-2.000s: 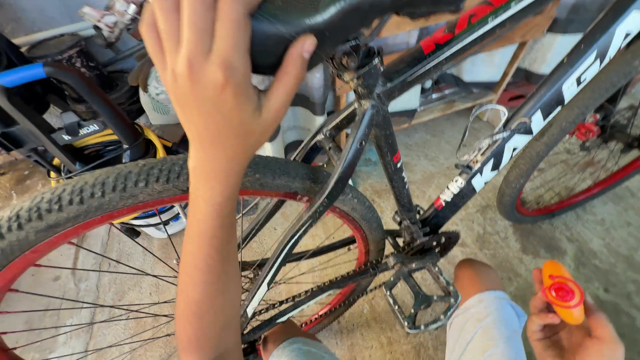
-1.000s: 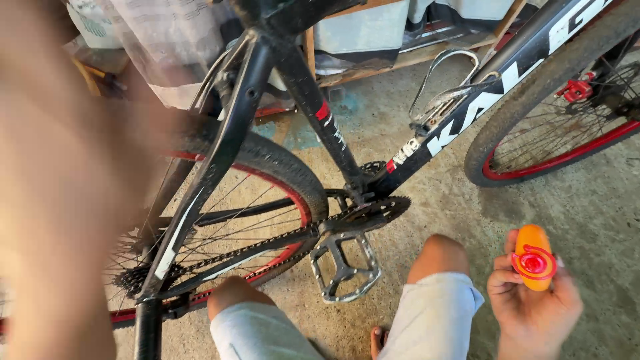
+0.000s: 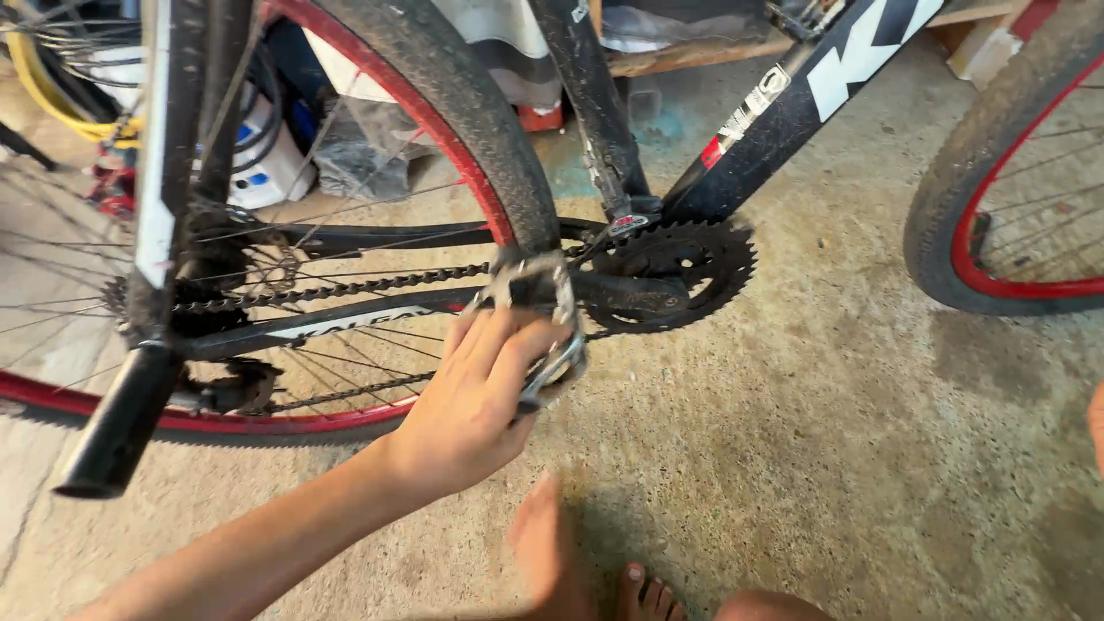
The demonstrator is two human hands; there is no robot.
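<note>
My left hand [image 3: 483, 397] grips the metal platform pedal [image 3: 565, 354] of a black bicycle, its fingers over the pedal's near side. Right of the pedal, the crank arm [image 3: 634, 295] runs to the dark toothed chainring [image 3: 733, 267]. A chain [image 3: 371, 287] stretches left from there to the rear sprockets [image 3: 203, 315], above the chainstay [image 3: 336, 328]. The rear wheel has a red rim [image 3: 423, 112] and a dusty tire [image 3: 483, 95]. My right hand is out of view; only a blurred bit of skin shows at the right edge.
A black tube peg [image 3: 116, 423] sticks out near the rear axle. The front wheel's tire [image 3: 936, 233] stands at the right. Behind the bicycle are a white container [image 3: 272, 164], a yellow hose [image 3: 43, 95] and a wooden board [image 3: 690, 56]. Bare feet [image 3: 651, 595] rest on the concrete floor [image 3: 819, 448].
My left hand has come down from beside the saddle to the pedal. My right hand, earlier holding an orange object with a red round part, has left the view. The view has shifted down and closer.
</note>
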